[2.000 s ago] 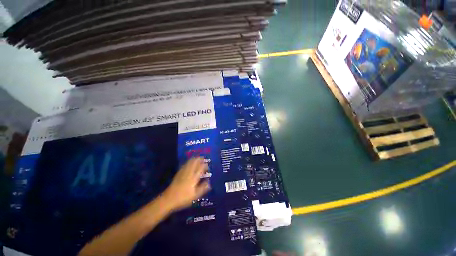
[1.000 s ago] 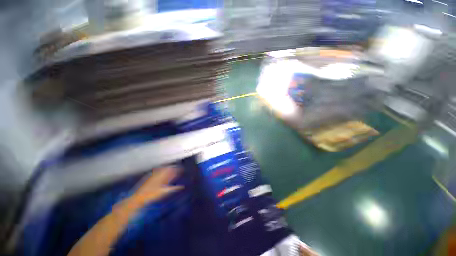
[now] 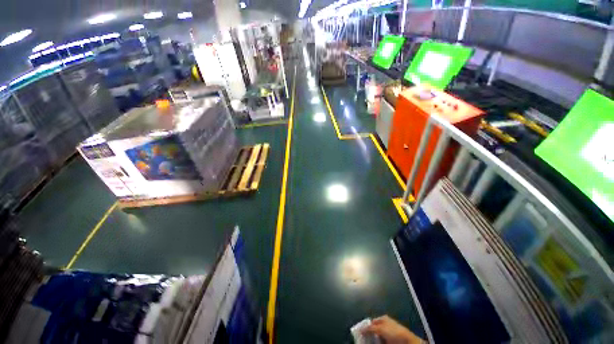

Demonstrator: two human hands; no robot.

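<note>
My right hand point(image 3: 394, 330) shows at the bottom edge, right of centre, cut off by the frame. Its fingers hold a small white paper piece, which looks like a label sheet point(image 3: 363, 330). My left hand is not in view. Blue and white TV cartons point(image 3: 451, 285) lean upright against the white rail at the lower right, beside my right hand. Another carton point(image 3: 225, 295) stands tilted at the bottom, left of centre. The carton stack point(image 3: 101, 309) shows its blue printed edges at the lower left.
A wrapped load point(image 3: 165, 151) stands on a wooden pallet point(image 3: 248, 171) at the left. A yellow line point(image 3: 283, 208) runs along the green floor. An orange cabinet point(image 3: 421, 134), a white guard rail point(image 3: 501, 171) and green-lit screens point(image 3: 434, 64) line the right side.
The view has swung right and up, from the flat cartons to the aisle and conveyor line. My left hand has left the picture. My right hand now shows with the white paper.
</note>
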